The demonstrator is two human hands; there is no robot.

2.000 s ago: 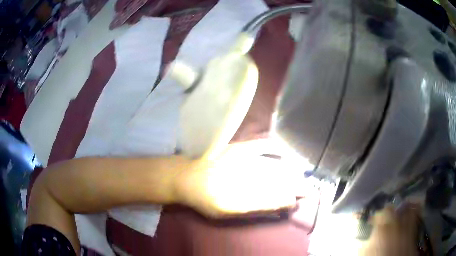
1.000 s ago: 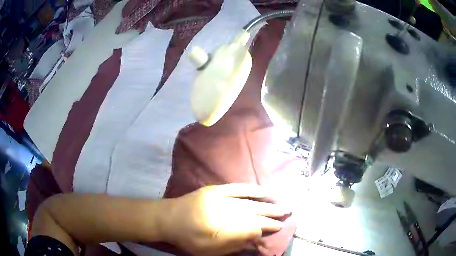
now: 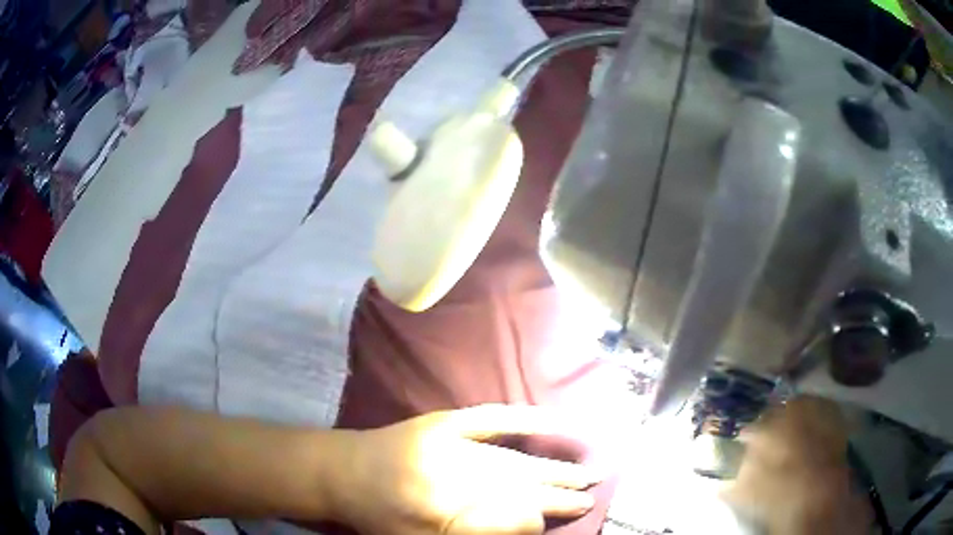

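Maroon cloth (image 3: 439,361) with white interfacing (image 3: 287,313) lies on the table under the sewing machine head (image 3: 679,188). My left hand (image 3: 470,475) rests on the maroon cloth, fingers reaching toward the needle area; the fingertips are partly lost in glare, and whether they pinch the cloth is unclear. My right hand (image 3: 799,470) is blurred, just right of the presser foot area, below the dark knob (image 3: 862,340); its fingers cannot be made out. The needle area (image 3: 632,366) is washed out by bright light.
The cream work lamp (image 3: 449,214) hangs over the cloth on a bendable neck, left of the machine head. Tweed fabric (image 3: 298,37) lies at the table's far edge. The pale table edge (image 3: 94,251) curves along the left. Cables show at the lower right.
My right hand has come back into view beside the needle area, covering where the snips lay. My left hand stays on the cloth, slightly lower. The view has shifted a little.
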